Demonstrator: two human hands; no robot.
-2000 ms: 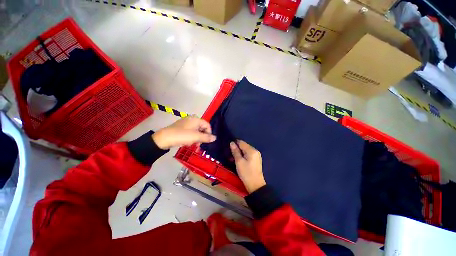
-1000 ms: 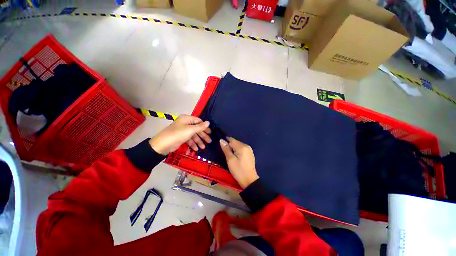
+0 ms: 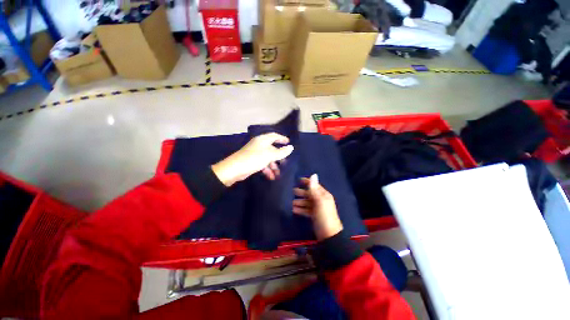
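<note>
My left hand (image 3: 259, 156) is shut on a dark fabric piece (image 3: 269, 212), which hangs from it, slightly blurred, above the stack. Dark fabric panels (image 3: 206, 159) lie flat across a red plastic crate (image 3: 194, 252) in front of me. My right hand (image 3: 317, 203) is just right of the held piece, its fingers apart, with nothing seen in it.
Another red crate (image 3: 375, 123) with crumpled dark cloth stands to the right, and a red crate (image 3: 47, 231) is at the lower left. A white table edge (image 3: 481, 237) juts in at the lower right. Cardboard cartons (image 3: 331, 56) stand at the back.
The view has tilted up and turned right. My left hand has lifted a dark piece from the crate's left end and moved it over the panels. My right hand has opened.
</note>
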